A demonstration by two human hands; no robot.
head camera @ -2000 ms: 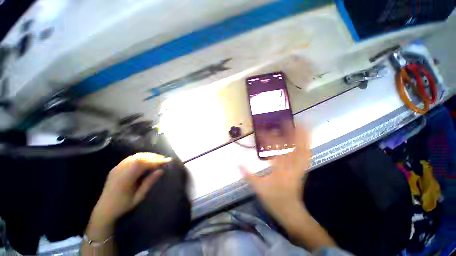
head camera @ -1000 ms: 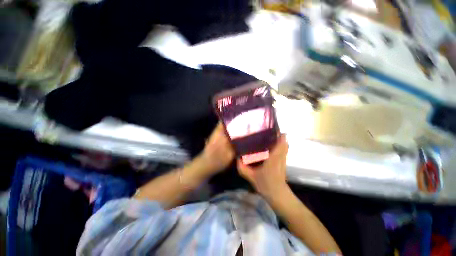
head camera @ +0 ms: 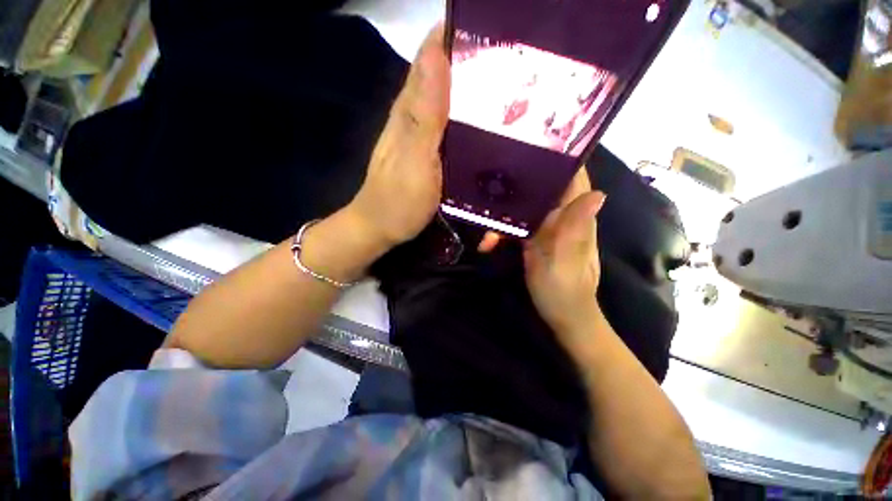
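A smartphone [head camera: 533, 108] with a dark reddish, lit screen is held up close in front of me, its top cut off by the frame. My left hand [head camera: 406, 157] grips its left edge and wears a thin bracelet at the wrist. My right hand [head camera: 567, 254] holds it at the lower right; part of that hand is hidden behind the phone. A thin cord hangs at the phone's lower left corner. Large black cloth [head camera: 235, 127] lies heaped on the white table at left, and more black cloth hangs below the phone over the table edge.
The white sewing machine head [head camera: 812, 235] stands at right, with its metal parts at the right edge. A blue slatted basket [head camera: 59, 323] is at lower left. A measuring strip [head camera: 357, 342] runs along the table's front edge. A sliver of red-orange shows at the lower right corner.
The phone lay on the table two seconds ago; both hands then took hold of it, and now it is nearer and larger in view. The view has swung left from the scissors.
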